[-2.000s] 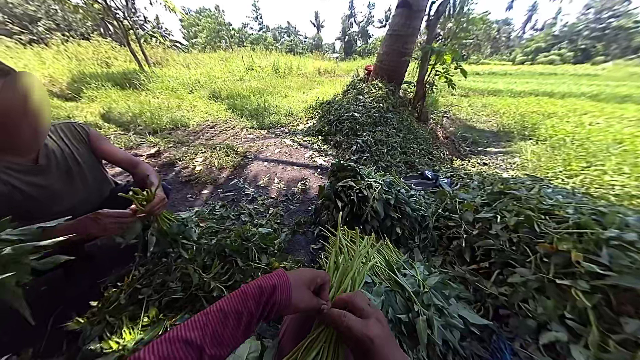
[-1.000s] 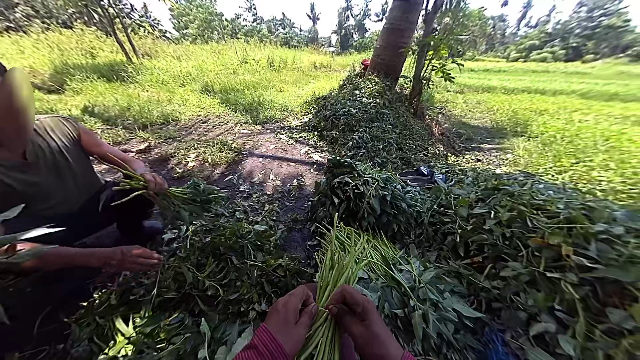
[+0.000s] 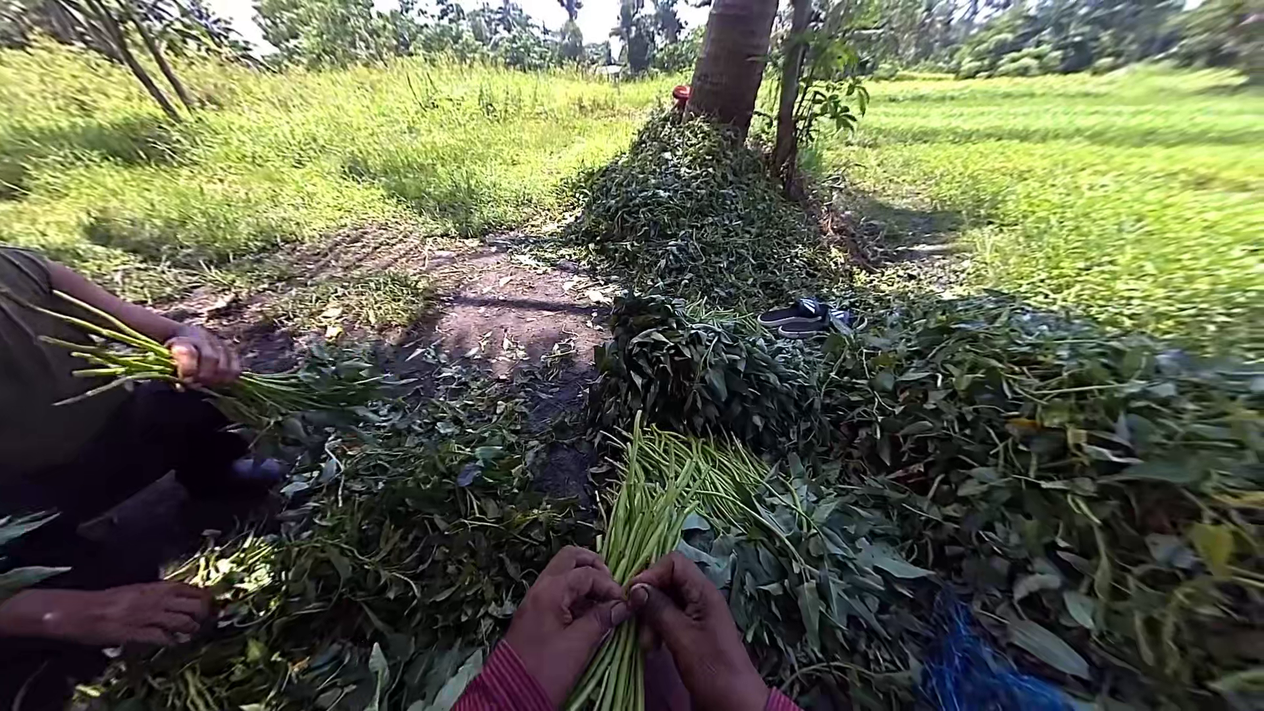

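Note:
Low in the middle of the head view, my left hand (image 3: 565, 617) and my right hand (image 3: 689, 624) close around a bunch of long green stems (image 3: 640, 528). Their thumbs and fingertips meet at the front of the bunch, with the stems' ends pointing up and away. Whether a tie lies under the fingers cannot be told. Just beyond and to the right lies another bundle of leafy stems (image 3: 706, 479), its cut ends pale green. Blue plastic strands (image 3: 973, 657) lie among leaves to the right of my right hand.
At left a co-worker's hand (image 3: 202, 357) grips a stem bunch; the other (image 3: 148, 612) rests low by the leaves. Heaped greens (image 3: 1116, 444) fill the right side. A dark shoe or sandal (image 3: 798, 318) lies on them. Another heap (image 3: 691, 207) surrounds a tree trunk (image 3: 733, 64).
My hands have come together at the front of the bunch, the left no longer reaching across from the side. The co-worker's stem bunch is now held in one hand, farther left than one second ago.

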